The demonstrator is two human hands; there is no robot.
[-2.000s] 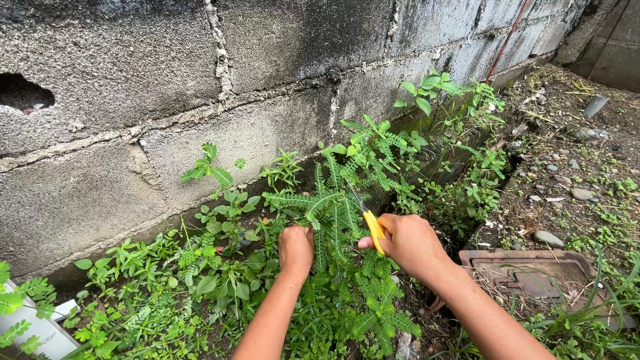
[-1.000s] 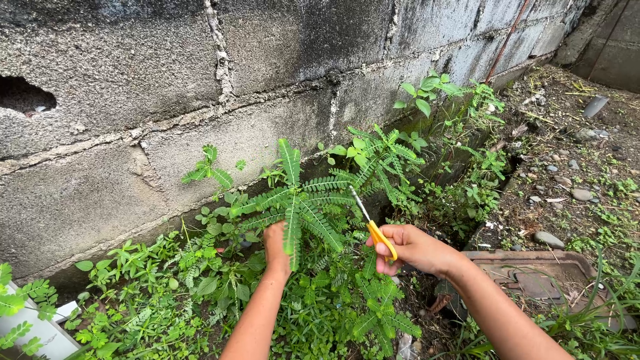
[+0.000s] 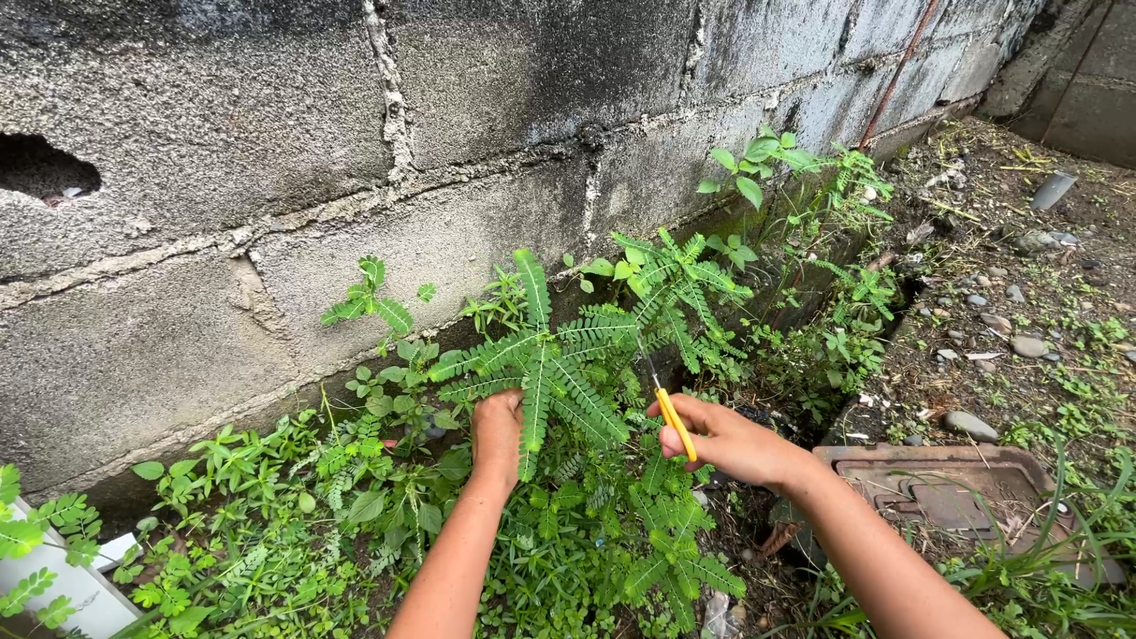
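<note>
In my right hand (image 3: 723, 439) is a pair of scissors (image 3: 673, 417) with yellow handles, blades pointing up and away into the leaves of a green plant with feathery leaflets (image 3: 683, 293). Whether the blades are apart or together I cannot tell. My left hand (image 3: 499, 430) is closed low among the plants, just left of the scissors. A leafy sprig (image 3: 541, 342) with several long, feathery leaves spreads over and beside it. The leaves hide the fingertips, though the hand appears to grip the sprig's stem.
A concrete block wall (image 3: 470, 213) with a hole at far left runs behind the plants. Low weeds (image 3: 257, 532) cover the ground. At right lie a rusty rectangular cover (image 3: 950, 497), stones (image 3: 972, 426) and soil beside a narrow gap. A white object (image 3: 67, 586) sits lower left.
The leafy sprig by my left hand has risen and spread out since two seconds ago, and that hand has shifted left. My right hand first drew back with the scissors; their blades are now in the leaves again.
</note>
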